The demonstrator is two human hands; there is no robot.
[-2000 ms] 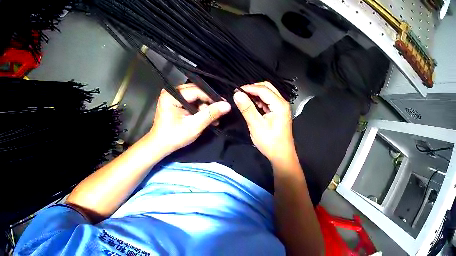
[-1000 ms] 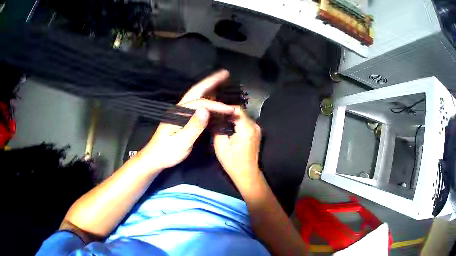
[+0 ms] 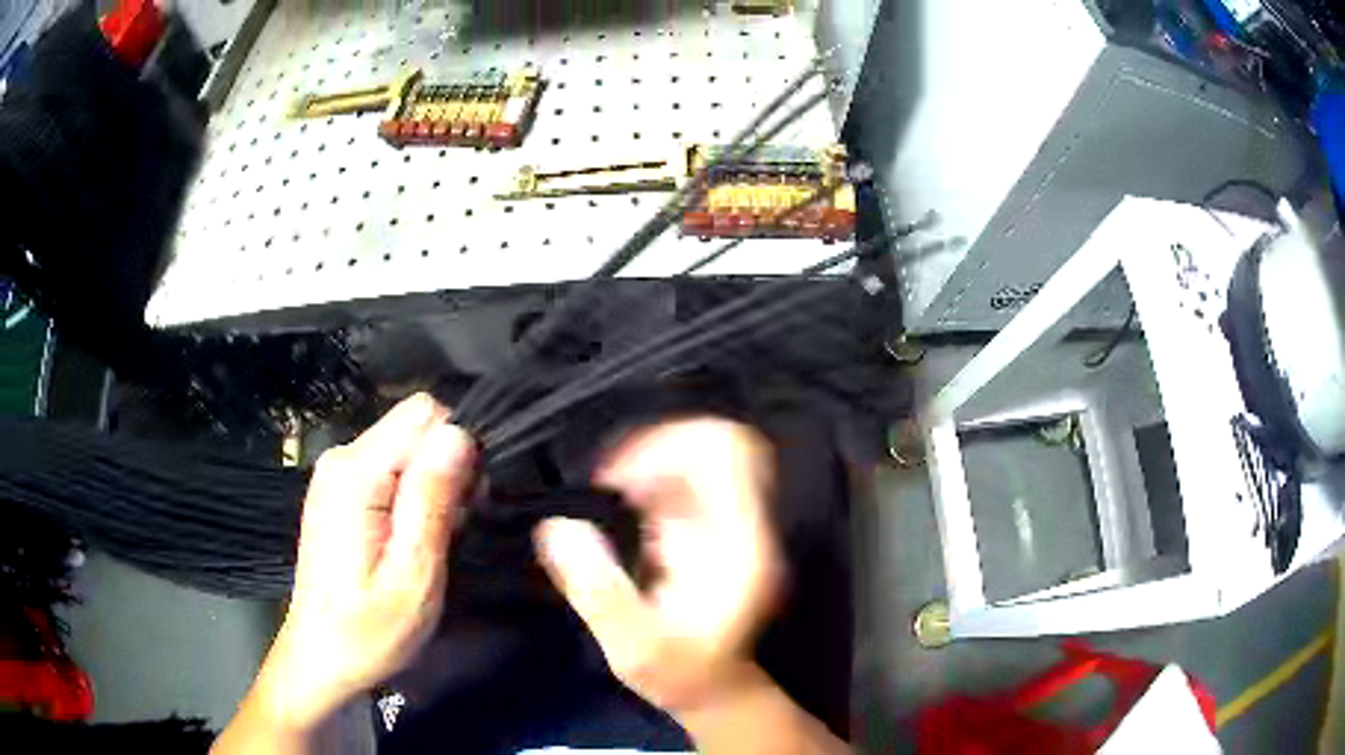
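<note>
My left hand [image 3: 376,553] is closed on several thin black cables [image 3: 634,354]. Their loose ends fan up and right from it, with small silvery tips, across the front edge of the perforated tabletop. My right hand [image 3: 671,546] is blurred, just right of my left hand, with thumb and fingers curved around a dark gap; I cannot tell if it holds anything. A thick black cable bundle [image 3: 148,502] runs in from the left edge behind my left hand.
Two handled gold fixtures with reddish-brown lower edges, the left one [image 3: 460,112] and the right one [image 3: 770,199], lie on the perforated tabletop [image 3: 354,221]. A white open frame [image 3: 1165,398] stands right, beside a grey cabinet [image 3: 1018,162]. A red object [image 3: 1047,708] lies low right.
The view has shifted, and the tabletop with two fixtures now shows ahead. The cables in my left hand now fan up and right. My hands have moved slightly apart.
</note>
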